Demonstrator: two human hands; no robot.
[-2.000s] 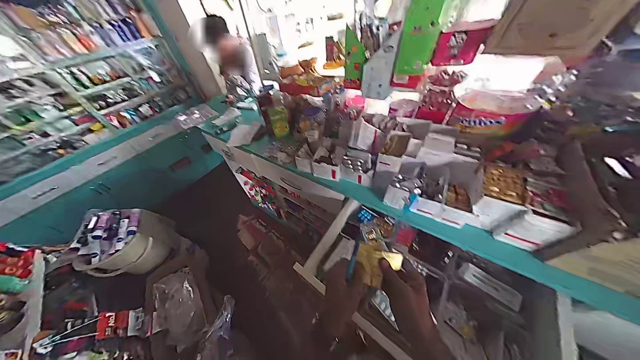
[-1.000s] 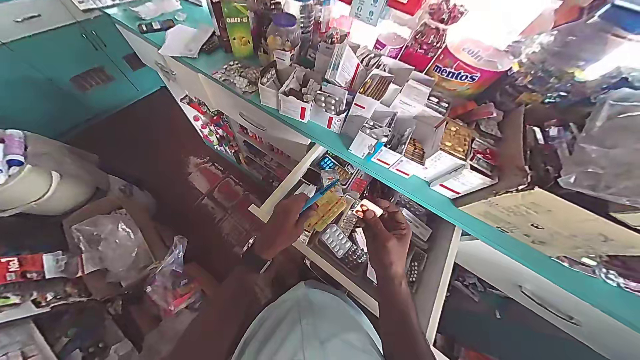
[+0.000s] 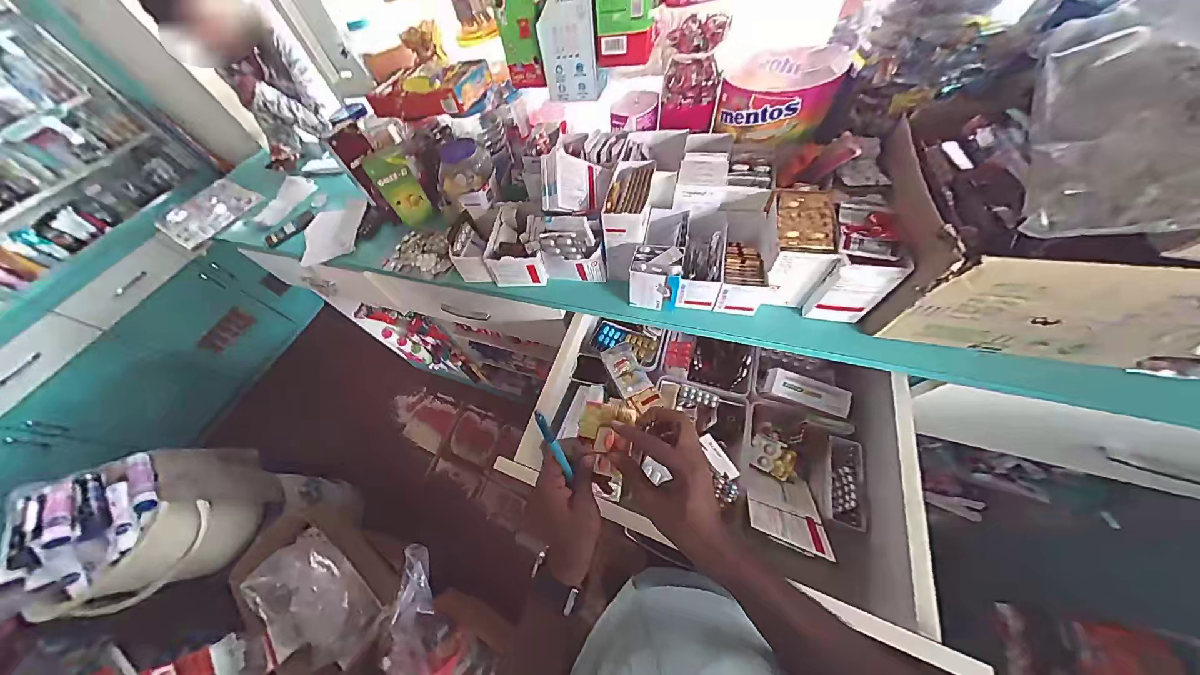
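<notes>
Over the front left of an open drawer, my left hand holds a blue pen and yellow-gold blister packs. My right hand meets it from the right, with thumb and fingers on a small orange and silver blister strip. Exactly which hand bears each pack is partly hidden by the fingers. Beneath and beyond the hands, the drawer holds trays of blister packs, among them silver ones, a white carton and a clear tray of dark tablets.
The teal counter above the drawer carries open medicine boxes, a Mentos tub and a cardboard box. A beige container of tubes stands at lower left, near plastic bags. A person is beyond the counter at upper left.
My hands have come closer together over the drawer; one second ago they were farther apart, with the right hand raised over silver blister packs. The view has shifted left.
</notes>
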